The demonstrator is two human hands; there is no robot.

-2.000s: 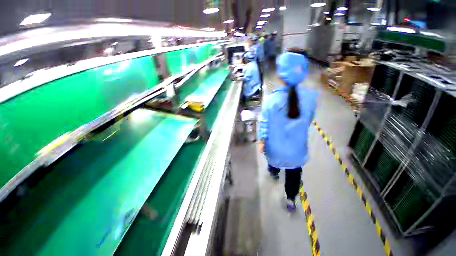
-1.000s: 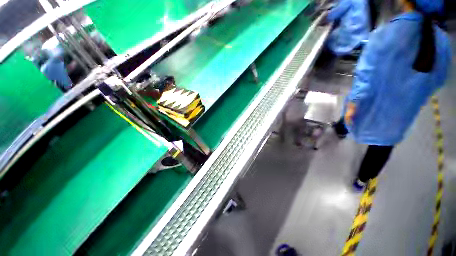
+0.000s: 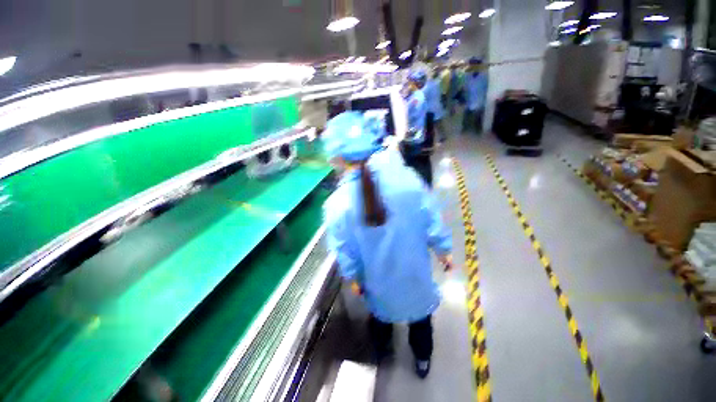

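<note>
Neither of my hands is in the picture. Nearest in front of me on the left is a long green-topped bench (image 3: 212,251), running away from me. A lower green surface lies beneath its right edge. A grey ribbed roller conveyor (image 3: 271,322) with pale metal rails runs along its right side. The near part of the picture is blurred.
A person in a light blue smock and cap (image 3: 385,228) is close ahead beside the conveyor. More people stand farther off. Yellow-black tape (image 3: 471,275) marks the floor. Black bins (image 3: 519,119) and cardboard cartons (image 3: 681,188) stand on the right. A white stool-like surface (image 3: 353,383) is low in front.
The view has moved forward along the line and lifted from the bench. The person ahead now appears nearer the conveyor. The yellow-black stack on the bench is out of view.
</note>
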